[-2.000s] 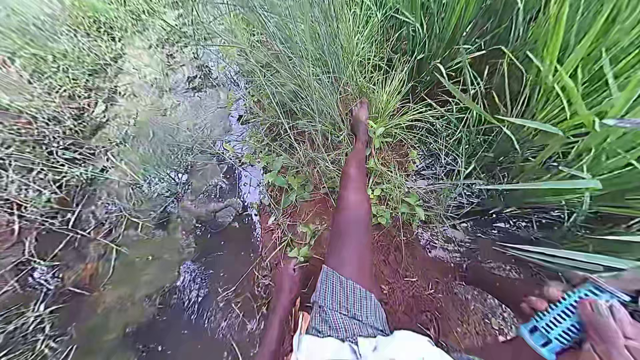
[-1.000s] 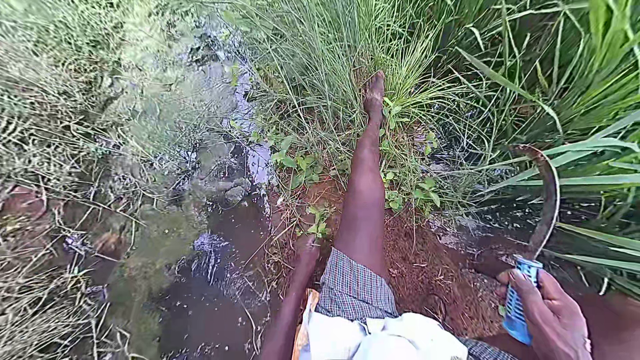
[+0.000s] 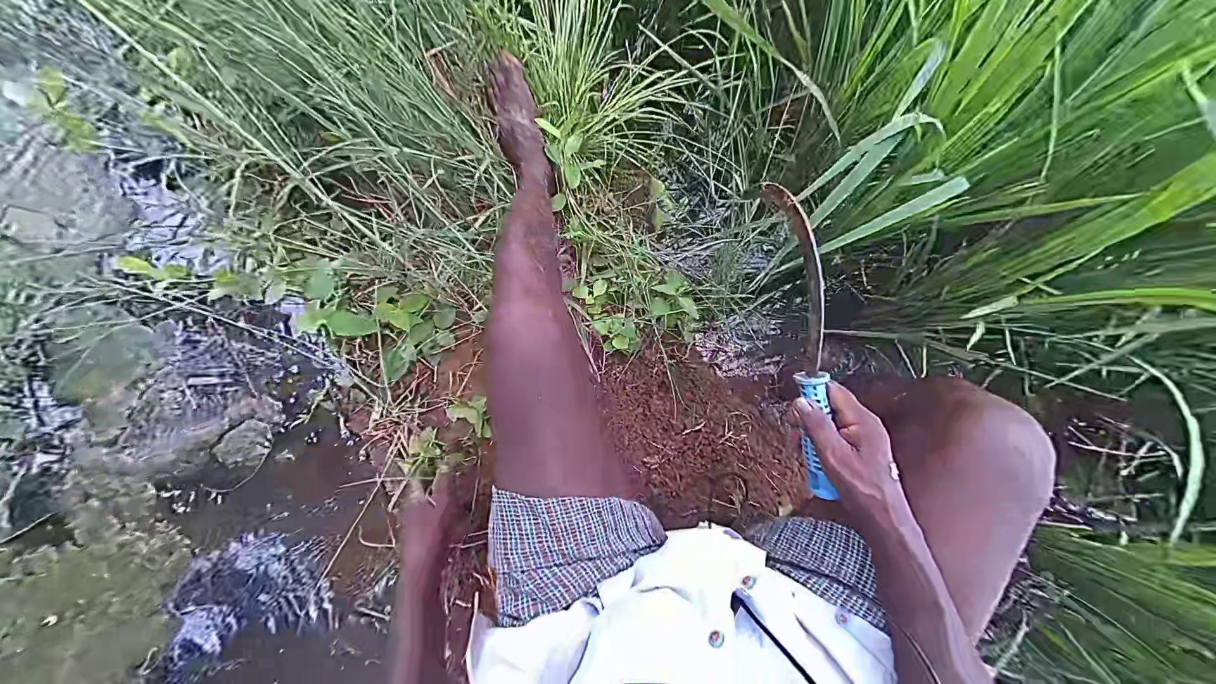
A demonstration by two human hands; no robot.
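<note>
A sickle with a curved metal blade (image 3: 810, 266) and a blue plastic handle is gripped in my right hand (image 3: 850, 442), its blade pointing up and its tip bending left. The hand rests close to my bent right knee. Down at the left, my left arm reaches beside my outstretched left leg, and my left hand (image 3: 427, 480) is by small green leaves at the bank's edge; its fingers are mostly hidden and blurred, so I cannot tell whether it holds anything.
Reddish soil (image 3: 698, 432) lies between my legs. Muddy water (image 3: 285, 494) with clumps of plants runs along the left. Tall green grass (image 3: 1073, 190) stands at the right, and finer grass (image 3: 380, 123) grows around my left foot.
The sickle's curved blade, not clear two seconds ago, now stands upright from my right hand. The view has shifted, with the right knee now in sight.
</note>
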